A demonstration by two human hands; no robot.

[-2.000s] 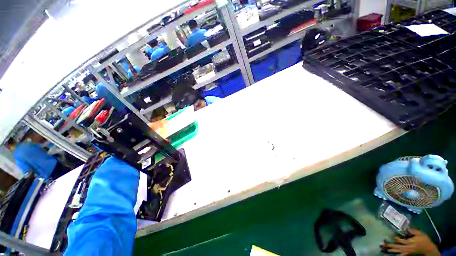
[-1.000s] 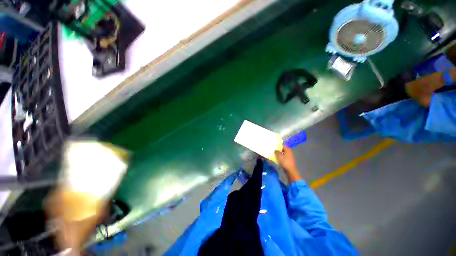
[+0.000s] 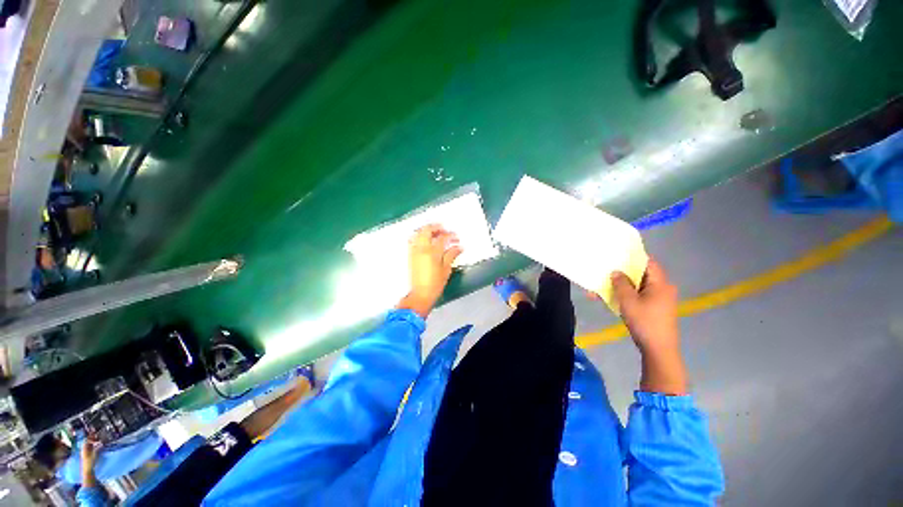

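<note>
A white sheet, seemingly in a clear sleeve [image 3: 386, 241], lies on the green bench mat in front of me. My left hand [image 3: 433, 265] rests on its near part, fingers bent; whether they grip it is unclear. My right hand [image 3: 646, 297] is shut on the near right end of a white to pale yellow card [image 3: 564, 230], with the thumb on top. The card is tilted across the bench's front edge, close to the sheet's right side. Both are overexposed, and no print is readable.
A black ring-shaped item with a handle [image 3: 705, 45] lies on the green mat [image 3: 327, 129] at the upper right. A pale bar [image 3: 129, 292] and a black device [image 3: 109, 386] are at the left. Another person's arm [image 3: 272, 411] shows at the lower left. A blue stool [image 3: 812, 188] stands right.
The view has moved down onto the bench. My left hand has come from the far left to the bench front; a white sheet now lies under it. My right hand still holds the card.
</note>
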